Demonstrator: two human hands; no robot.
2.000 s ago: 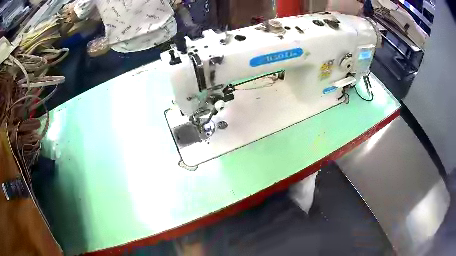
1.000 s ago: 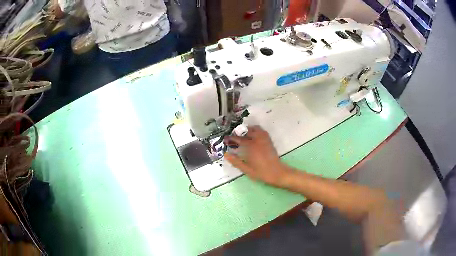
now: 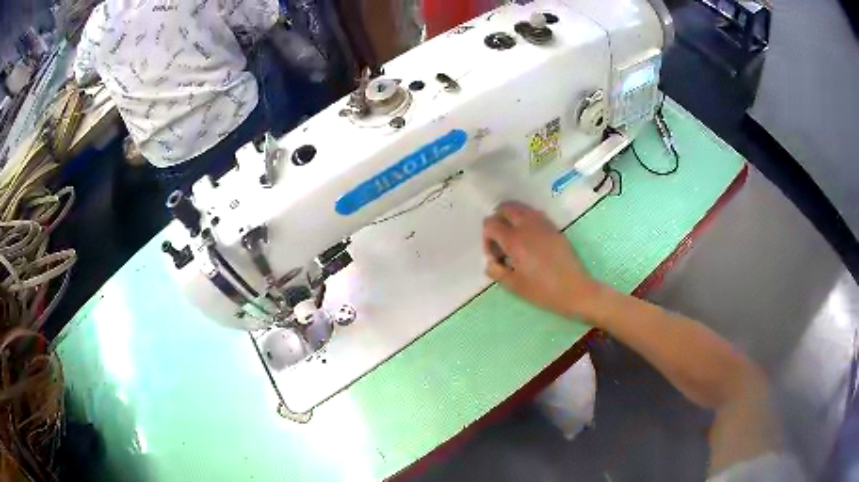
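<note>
A long white sewing machine point(image 3: 405, 122) with a blue name plate stands on a pale green table point(image 3: 443, 377) with red edging. Its needle and presser foot area point(image 3: 303, 315) is at the left end. My right hand point(image 3: 537, 264) is over the front of the machine bed near the pillar, away from the needle. Its fingers are bent and blurred. A small dark spot shows between them, and I cannot tell if it is a held thing. My left hand is not in view.
Brown bag parts with thin handle loops point(image 3: 33, 254) are piled at the left edge. A person in a white printed shirt point(image 3: 170, 85) is beyond the table. A bare metal surface point(image 3: 753, 254) lies to the right. A cable hangs at the machine's right end.
My right hand came into view at the needle area, then moved right along the bed towards the pillar. The view has shifted closer to the machine.
</note>
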